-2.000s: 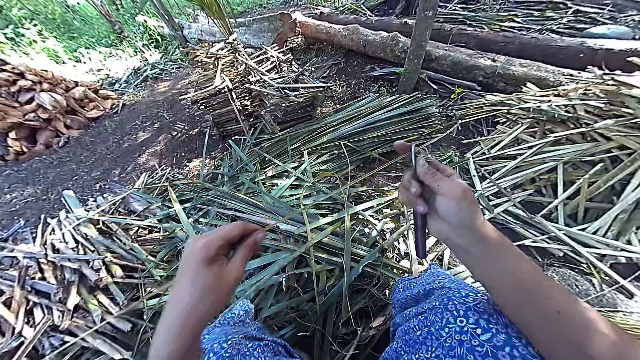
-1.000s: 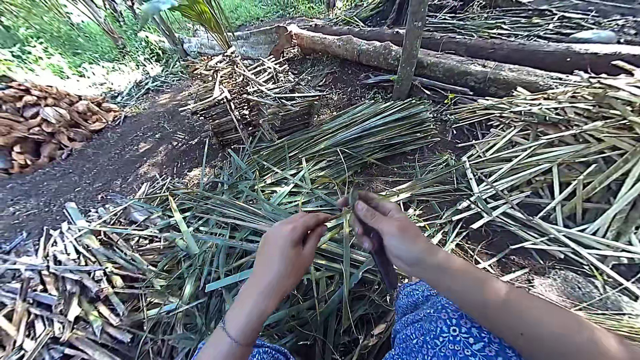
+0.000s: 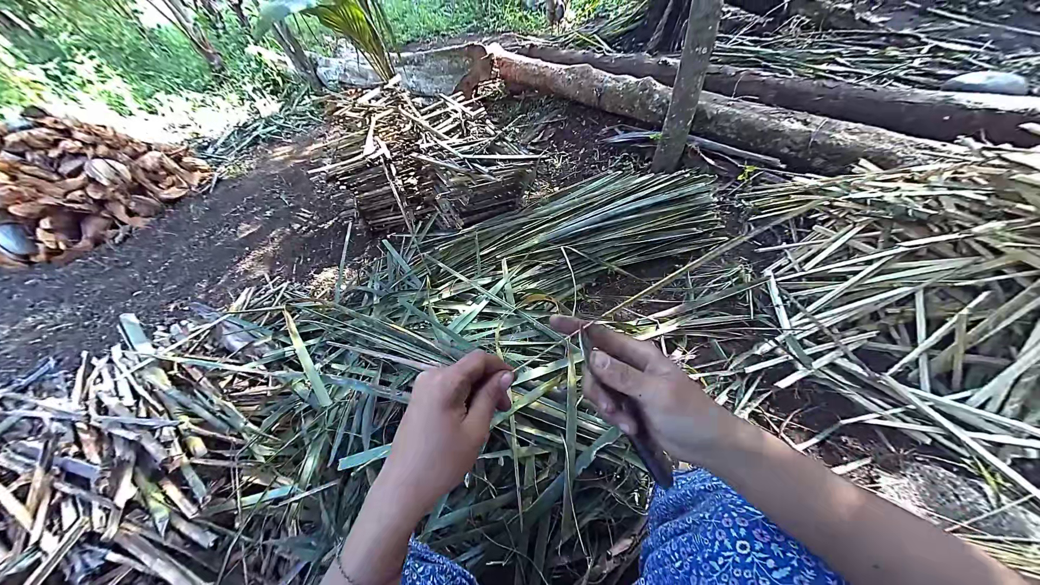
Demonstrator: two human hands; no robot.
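Observation:
My right hand (image 3: 642, 390) is closed on a knife (image 3: 643, 435), its dark handle pointing down toward my blue patterned clothing and its blade up by my fingertips. A long thin palm leaf strip (image 3: 691, 264) runs from near that blade up to the right. My left hand (image 3: 459, 414) is just left of it, thumb and index finger pinched on what seems to be the thin end of a strip; the strip is hard to make out. Beneath both hands lies a heap of green leaf strips (image 3: 382, 341).
A bundle of green strips (image 3: 593, 227) lies ahead, with a stack of cut sticks (image 3: 431, 162) behind it. Pale strips (image 3: 910, 309) are piled right, dry scraps (image 3: 106, 471) left. Coconut husks (image 3: 89, 179), a thin post (image 3: 686, 89) and logs (image 3: 731, 118) stand or lie farther off.
Two seconds ago my hands were wide apart; they came together and are now slightly apart. The knife has stayed in my right hand. A long strip now extends up and right from it.

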